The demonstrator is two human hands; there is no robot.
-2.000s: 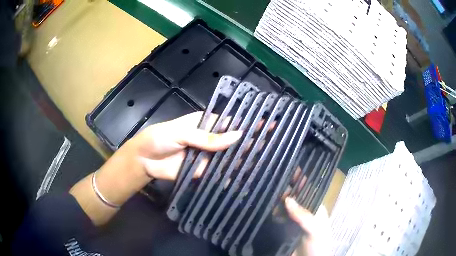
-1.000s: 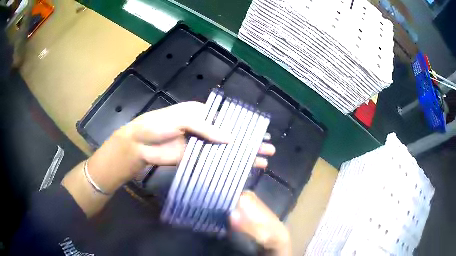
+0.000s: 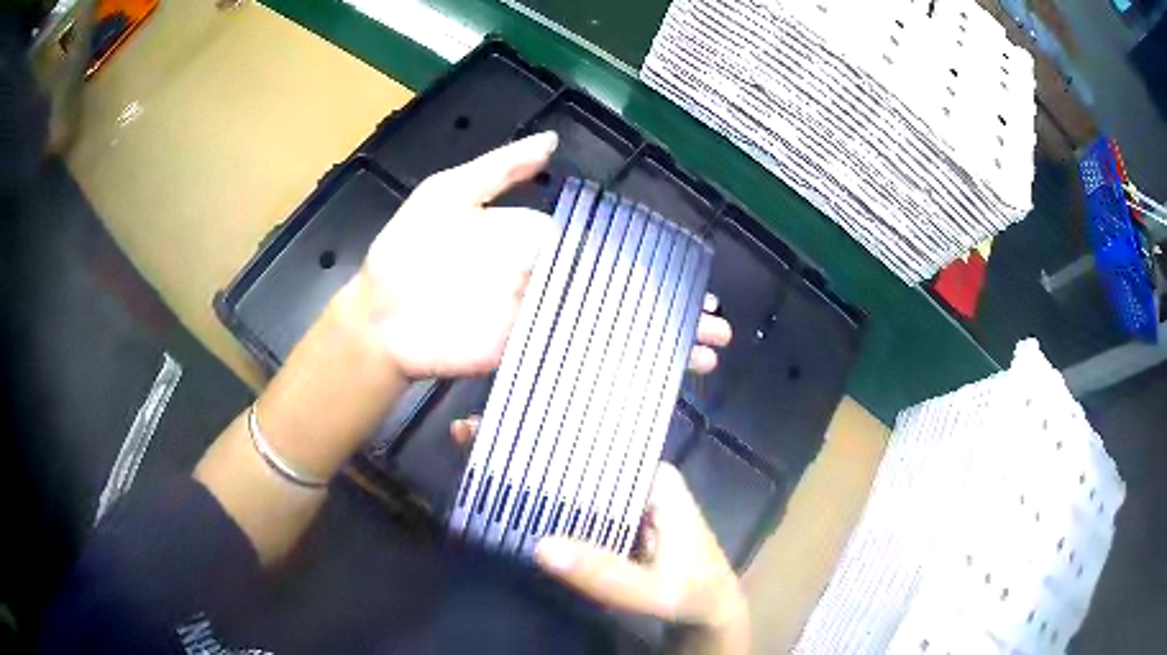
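Observation:
A row of several thin black phone frames (image 3: 582,371) is held over the tray, long edges up, showing as pale parallel lines. My left hand (image 3: 454,275) lies along the row's left side, thumb raised off it; fingertips that show beyond the row's right side seem to come from underneath. My right hand (image 3: 666,569) grips the near end, its thumb on the lower edge. The black blister tray (image 3: 326,256) lies flat beneath, its middle hidden by the hands and frames.
A tall stack of white blister trays (image 3: 845,122) stands beyond the green belt (image 3: 864,371). Another white stack (image 3: 985,512) is at right. A red item (image 3: 962,282) and a blue basket (image 3: 1117,243) are at far right. An orange bin (image 3: 118,28) is at upper left on the tan board (image 3: 192,141).
The fanned frames have closed into a tight, even row with edges up. Since one second ago, my left thumb has lifted away from the row and my right hand has moved slightly right.

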